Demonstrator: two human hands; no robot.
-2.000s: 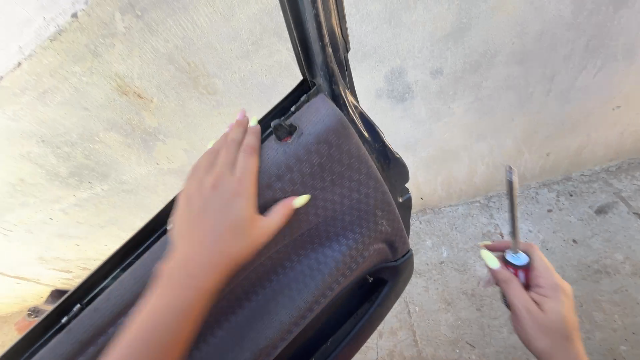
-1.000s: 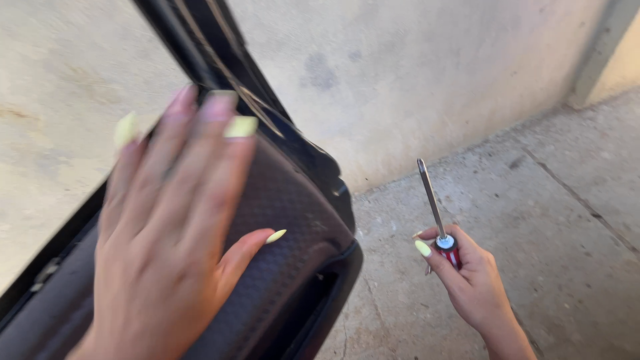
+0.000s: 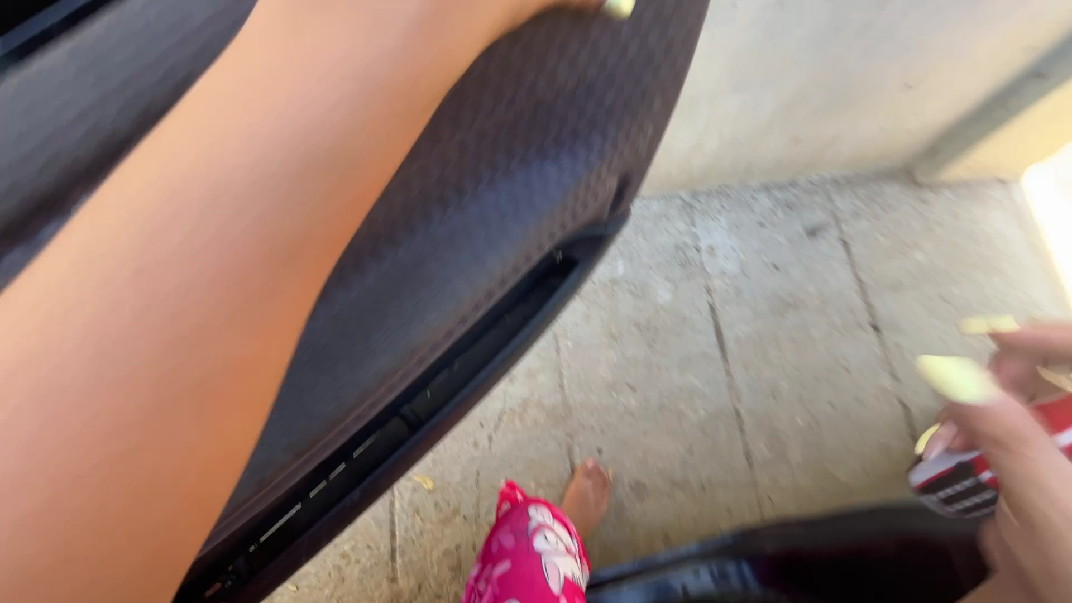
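A dark textured car door panel (image 3: 502, 167) slants across the left half of the view, with a long slot-like pocket along its lower edge. My left forearm crosses over it; of my left hand (image 3: 578, 4) only the thumb side shows at the top edge, by the panel, and its other fingers are out of frame. At the right edge my right hand (image 3: 1013, 444) is closed round a red, black and white screwdriver handle (image 3: 959, 486). The shaft does not show, and the hand is partly cut off.
Below lies a concrete floor (image 3: 670, 335) with cracks, meeting a pale wall (image 3: 796, 100). A bare foot (image 3: 589, 494) and a pink patterned garment (image 3: 532, 544) are at the bottom. A dark glossy car body part (image 3: 754, 557) runs along the lower right.
The view has swung down and closer to the panel. My left hand has gone mostly out of frame at the top. The screwdriver's shaft, visible before, no longer shows.
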